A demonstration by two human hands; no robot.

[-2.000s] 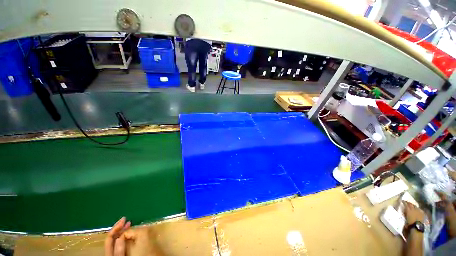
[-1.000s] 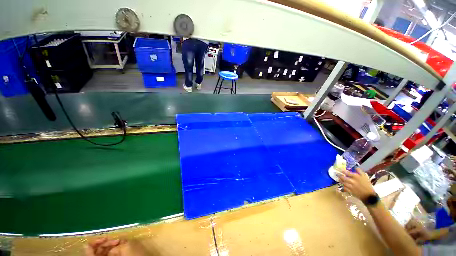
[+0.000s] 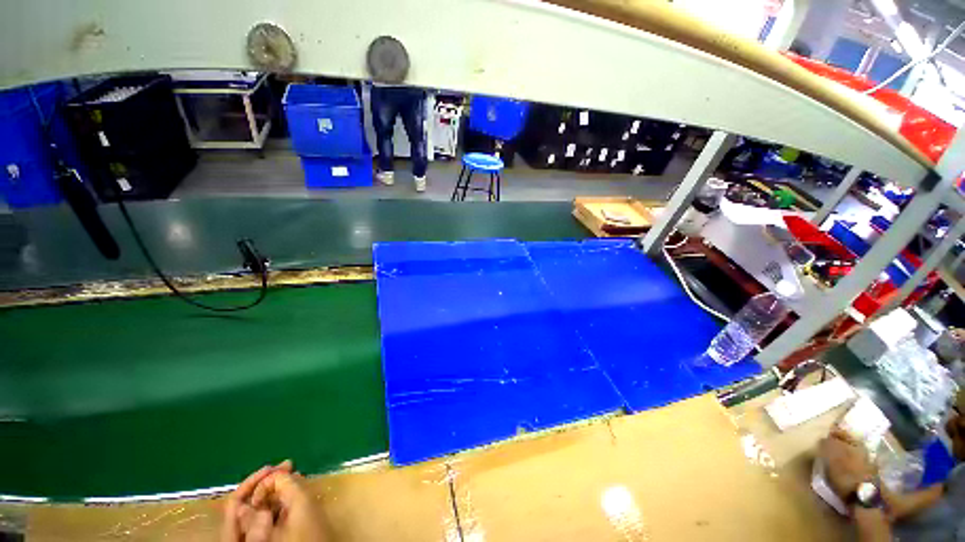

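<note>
My left hand (image 3: 248,515) and my right hand (image 3: 291,510) show close together at the bottom left, cut off by the lower edge. They touch and look clasped, with bent fingers. No object shows in them. They are over the near edge of the tan bench (image 3: 508,487). A blue plastic sheet (image 3: 487,339) lies flat beyond the bench, over the right part of the green conveyor belt (image 3: 190,392).
A clear bottle (image 3: 746,330) stands at the sheet's right end. A neighbouring person's hand (image 3: 847,466) is at the lower right. A black cable (image 3: 169,277) hangs over the belt's far side. A pale beam (image 3: 529,64) crosses above. A person's legs (image 3: 400,132) show behind.
My hands have come up and slightly right from their low position one second ago. The neighbour's hand has left the bottle area, and the pale thing beside the bottle is gone. The person behind has changed stance.
</note>
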